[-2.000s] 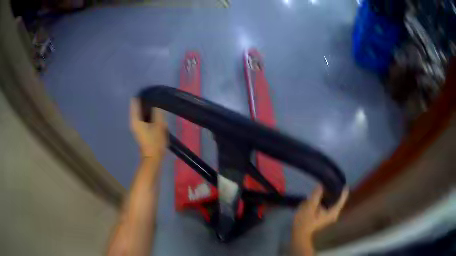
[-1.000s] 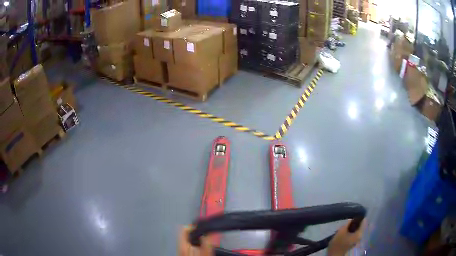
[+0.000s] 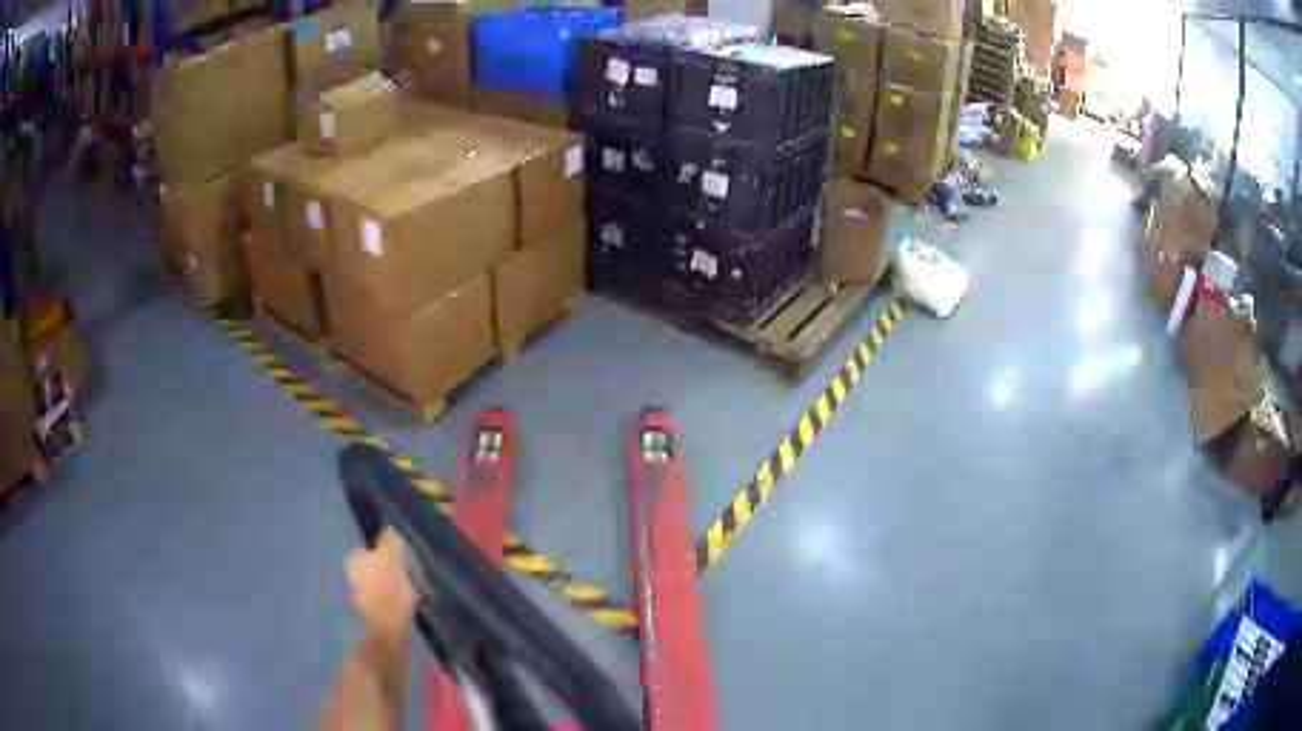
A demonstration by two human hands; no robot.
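A red hand pallet truck (image 3: 668, 571) points away from me with its two bare forks low on the floor. Its black loop handle (image 3: 493, 600) is tilted, from the upper left down to the bottom edge. My left hand (image 3: 383, 583) grips the handle's left side. My right hand is not in view. The handle's right end is cut off by the bottom edge.
Cartons (image 3: 414, 321) stand on a pallet ahead left. Black crates (image 3: 714, 186) are stacked on a wooden pallet (image 3: 800, 326). Yellow-black tape (image 3: 800, 436) crosses the floor. A white bag (image 3: 931, 277) lies beyond. Cartons (image 3: 1225, 374) and a blue item (image 3: 1257, 643) are at right.
The pallet truck has moved forward, its forks now over the tape and closer to the stacked cartons. The handle has swung left and tilted. My right hand has left the picture.
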